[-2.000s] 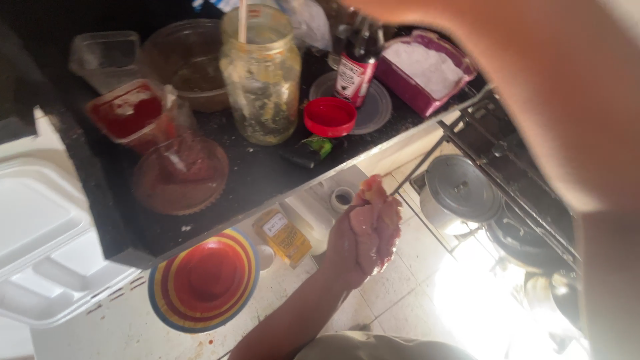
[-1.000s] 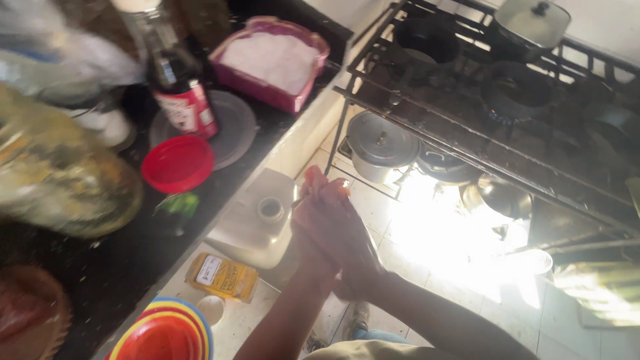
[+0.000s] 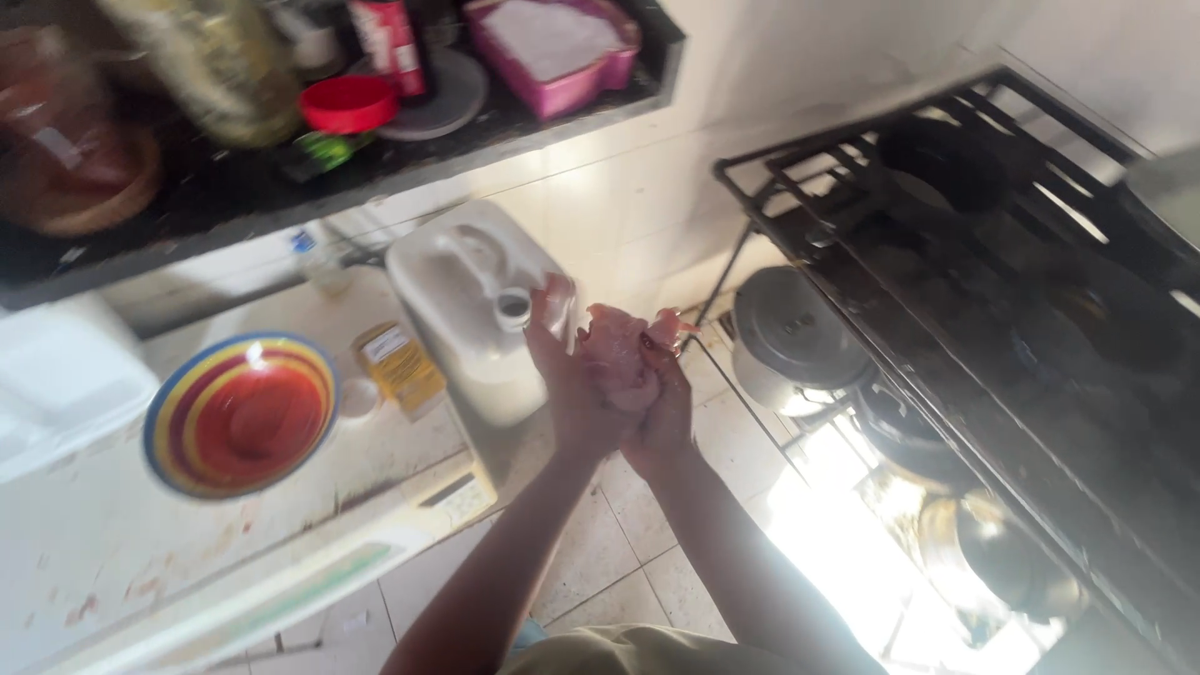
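Pinkish raw meat, probably poultry, lies cupped between both my hands at the centre of the view. My left hand holds its left side, fingers pointing up past it. From the right, my right hand grips the same meat, and a ragged piece sticks out above its thumb. The wrists are close together over the tiled floor. Just left of and beyond the hands stands a whitish plastic jerrycan. A striped bowl with a red inside sits on the white surface further left.
Beside the bowl are a yellow container and a small white lid. A dark shelf above carries a red lid, a pink tub of white powder and jars. On the right stand a black stove and a lidded pot beneath.
Two seconds ago one hand held the meat and the other arm was raised at the upper right. Now both hands are together around the meat. The view has shifted considerably.
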